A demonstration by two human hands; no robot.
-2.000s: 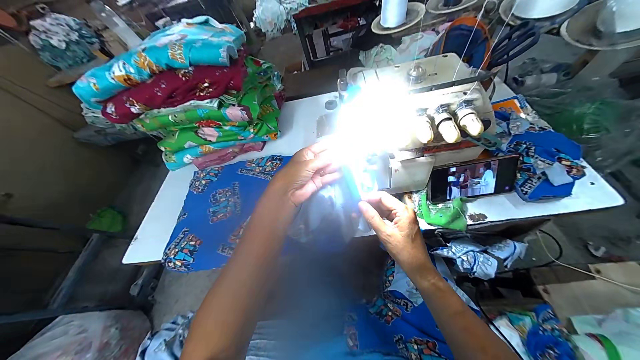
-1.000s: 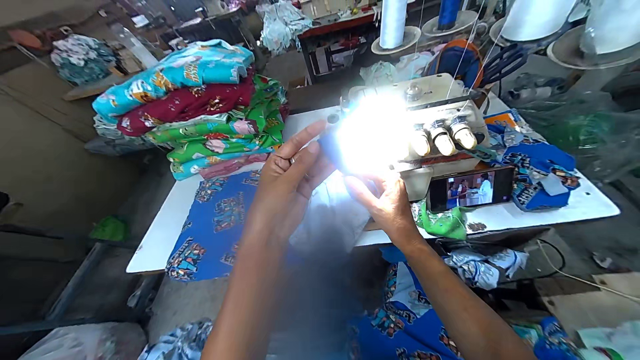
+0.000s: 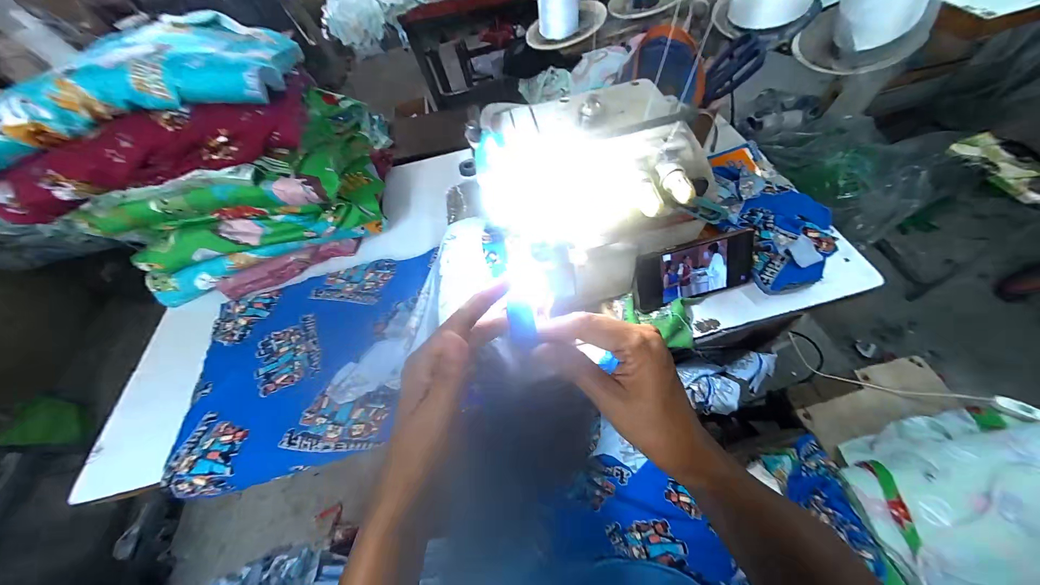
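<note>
Both my hands meet in front of the sewing machine (image 3: 617, 276), whose lamp glare hides the needle area. My left hand (image 3: 447, 349) reaches up to a blue fabric edge (image 3: 521, 323) with its fingertips. On the right side of that edge, my right hand (image 3: 613, 353) pinches the cloth between thumb and fingers. Blue printed fabric (image 3: 284, 357) lies flat over the white table to the left, with thin whitish cloth beside my left hand. More blue printed fabric (image 3: 650, 528) hangs below my right hand.
Folded printed fabrics (image 3: 203, 154) are stacked at the left of the white table (image 3: 130, 439). A phone (image 3: 695, 270) showing a video leans by the machine, near a blue fabric bundle (image 3: 784, 236). Thread cones (image 3: 881, 24) stand behind. A pale plastic bag (image 3: 951, 487) lies at lower right.
My hands were raised near the lamp glare one second ago; they are now lower, close together at the machine's front, on the blue fabric edge.
</note>
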